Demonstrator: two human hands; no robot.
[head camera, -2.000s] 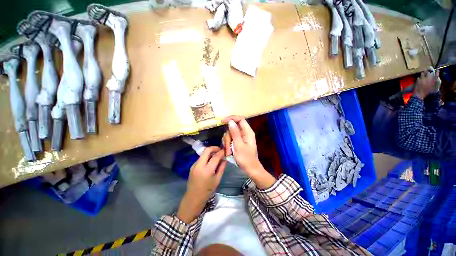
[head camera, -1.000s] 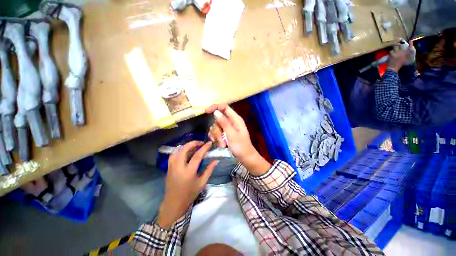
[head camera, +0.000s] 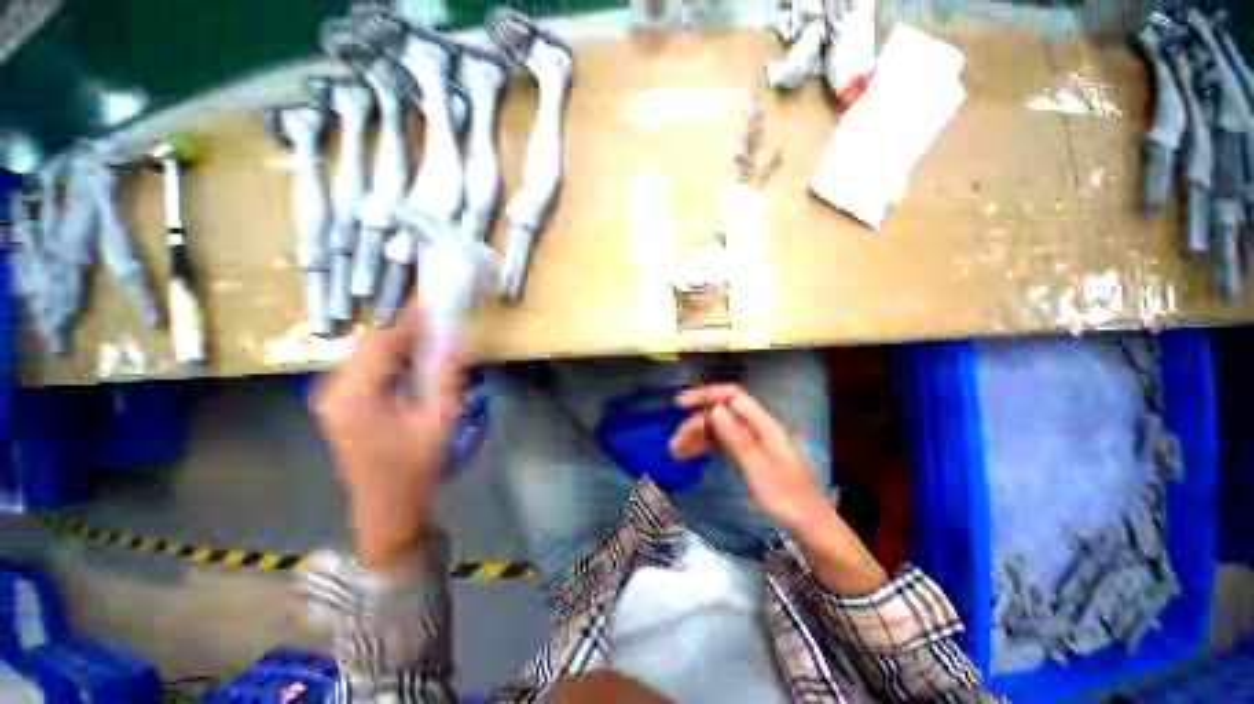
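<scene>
My left hand (head camera: 382, 426) is over the bench's front edge at centre left and holds a blurred pale grey-white part (head camera: 447, 296), seemingly a handle body. The part stands up from the fingers and overlaps the lower ends of the laid-out handle bodies (head camera: 545, 138). It is too blurred to tell whether it touches them. My right hand (head camera: 750, 447) is below the bench edge at centre, fingers partly bent and apart, with nothing visible in it. The small-parts holder (head camera: 703, 305) lies at the bench edge above it.
The brown bench (head camera: 990, 275) crosses the view. More handle bodies lie far left (head camera: 62, 261) and far right (head camera: 1196, 138), with a mallet (head camera: 179, 261) on the left. A white card (head camera: 894, 124) lies at the back. A blue bin (head camera: 949, 523) holds flat grey pieces (head camera: 1086, 591) at right.
The view has swung left. My hands, earlier close together near the bench edge, are now apart. My left hand has moved left and up with the pale part; my right hand remains below the edge.
</scene>
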